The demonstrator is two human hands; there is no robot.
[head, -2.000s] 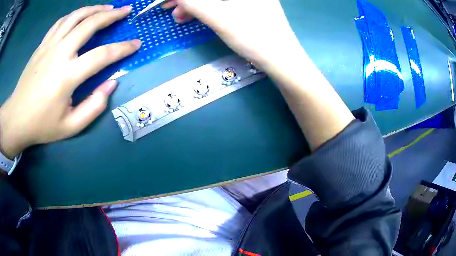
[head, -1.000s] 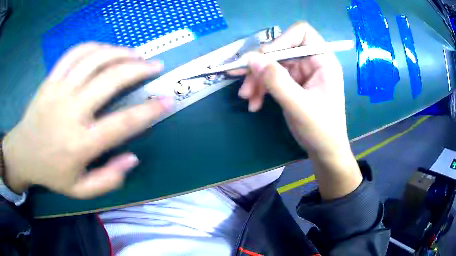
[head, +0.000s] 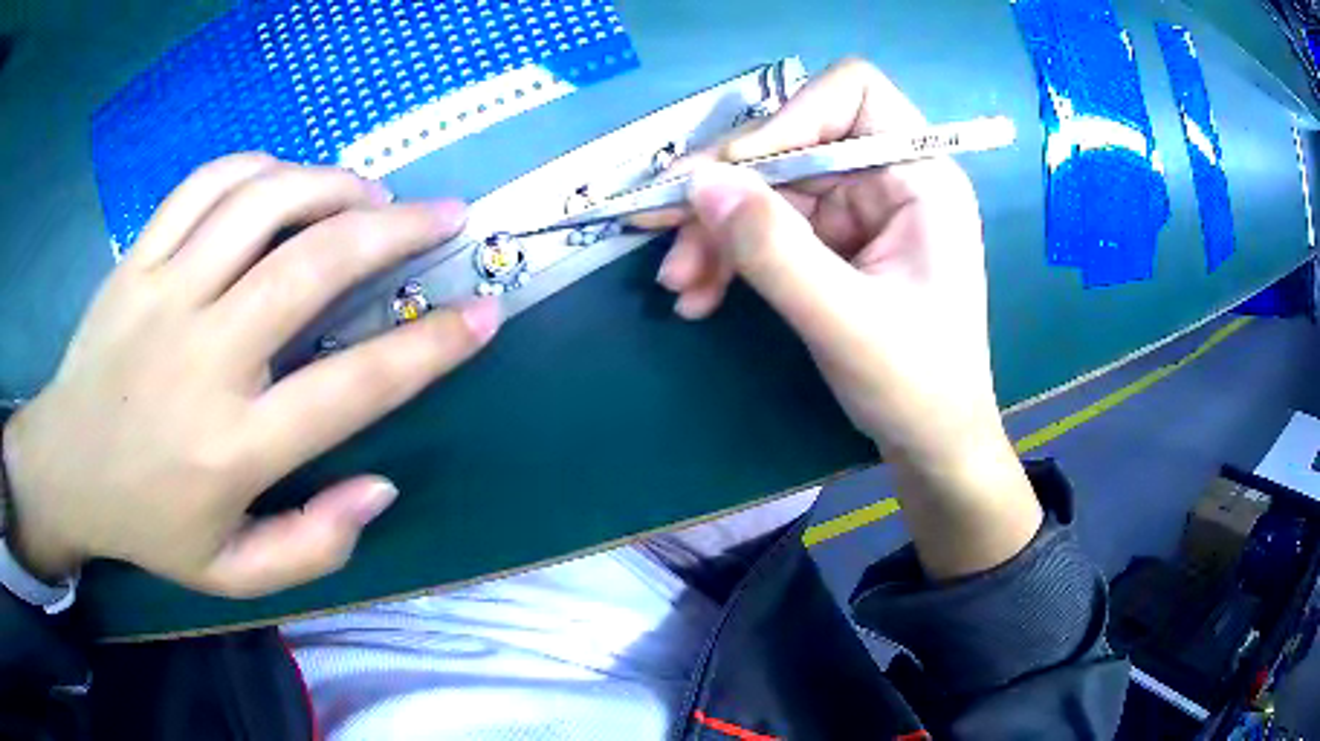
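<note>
The silver strip module (head: 539,203) lies slanted on the green bench top, with a row of round components along it. My left hand (head: 268,369) lies over its left end, with fingertips on both edges beside a round component with an orange-gold centre (head: 500,258). My right hand (head: 854,246) holds the silver tweezers (head: 869,151) like a pen. Their fine tip is at that component's upper right rim; I cannot tell if it holds a piece. The blue carrier sheet (head: 420,73) with rows of pale dots lies behind the strip, its lower left partly behind my left hand.
A wide glossy blue strip (head: 1097,145) and a narrow blue strip (head: 1197,145) lie on the bench top at the right. The bench edge (head: 579,568) curves along the front. Beyond it are a grey floor with a yellow line (head: 1071,420) and a cardboard box (head: 1220,521).
My right hand came from the blue sheet to the strip with the tweezers. My left hand moved from the sheet onto the strip. The strip now sits further up. In the last second both hands shifted slightly.
</note>
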